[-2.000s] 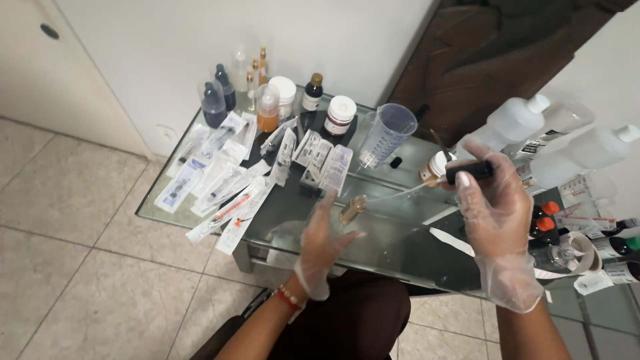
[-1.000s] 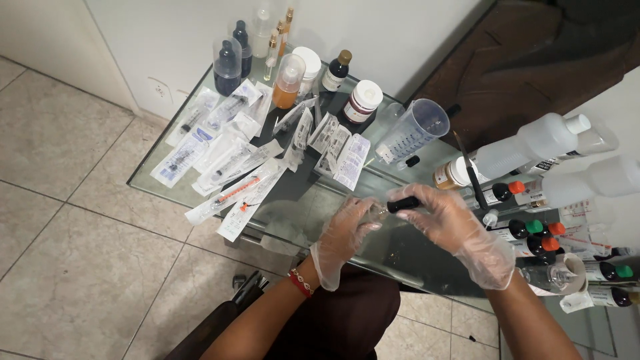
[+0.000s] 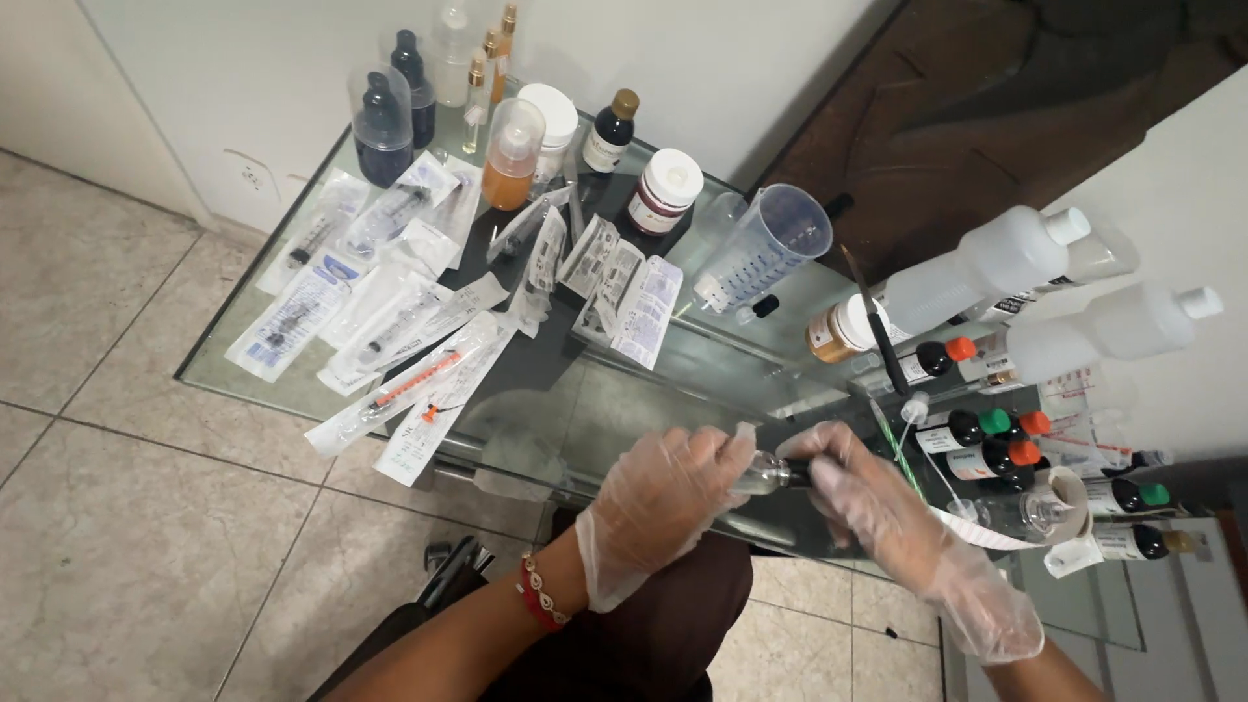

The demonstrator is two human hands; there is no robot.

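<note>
Both hands wear clear disposable gloves and meet above the front edge of a glass table [image 3: 219,336]. My left hand [image 3: 668,497] grips a small clear glass bottle [image 3: 762,475], tilted nearly sideways. The fingers of my right hand [image 3: 863,492] are closed on the bottle's black cap [image 3: 799,474], which sits at its neck; whether it is threaded on cannot be told. Behind them stands a graduated plastic measuring cup [image 3: 765,249]. To the left lie several wrapped syringes [image 3: 292,327] and folded printed leaflets [image 3: 624,292].
Along the back are a white-capped jar [image 3: 666,192], an orange pump bottle [image 3: 513,156], a dark gold-capped bottle [image 3: 609,132] and dark blue pump bottles [image 3: 380,132]. At right are large translucent bottles [image 3: 985,268], an amber jar [image 3: 843,330], small dark bottles [image 3: 994,458] and a glass bottle lying down [image 3: 1014,515].
Two seconds ago my right hand held the black cap with its dropper away from the bottle, near the amber jar. It has moved left and down, and cap and bottle are now together.
</note>
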